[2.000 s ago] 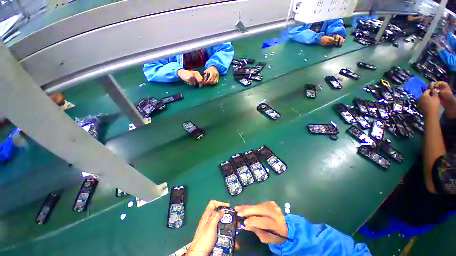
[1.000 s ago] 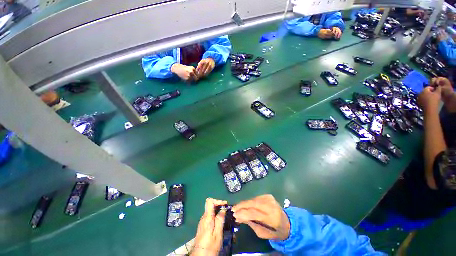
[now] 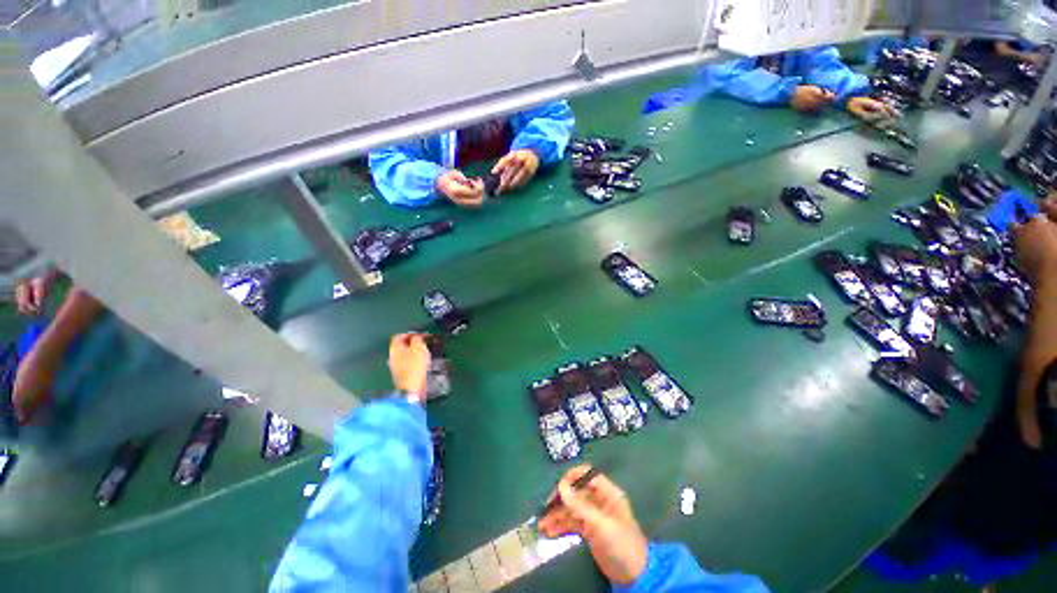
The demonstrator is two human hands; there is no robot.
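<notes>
My left hand (image 3: 409, 366) is stretched forward over the near edge of the green belt. It holds an open phone (image 3: 437, 368) by its side. My right hand (image 3: 597, 521) is at the bench's near edge, closed on thin dark tweezers (image 3: 571, 492). It is over the right end of the pale sticker sheet (image 3: 485, 568), which is divided into blocks. A short row of open phones (image 3: 587, 408) lies just beyond my right hand. Another phone (image 3: 435, 475) is mostly hidden behind my left sleeve.
A large phone pile (image 3: 927, 278) lies at the right by another person's arm. Spaced phones lie on the belt (image 3: 629, 273) and at left (image 3: 199, 448). A slanted grey post (image 3: 174, 266) stands at left. White bits (image 3: 687, 500) lie right of my right hand. People in blue sleeves sit opposite.
My left hand has moved forward and left, carrying a phone away from the near edge. My right hand has parted from it and moved down to the sticker sheet. The view has shifted slightly.
</notes>
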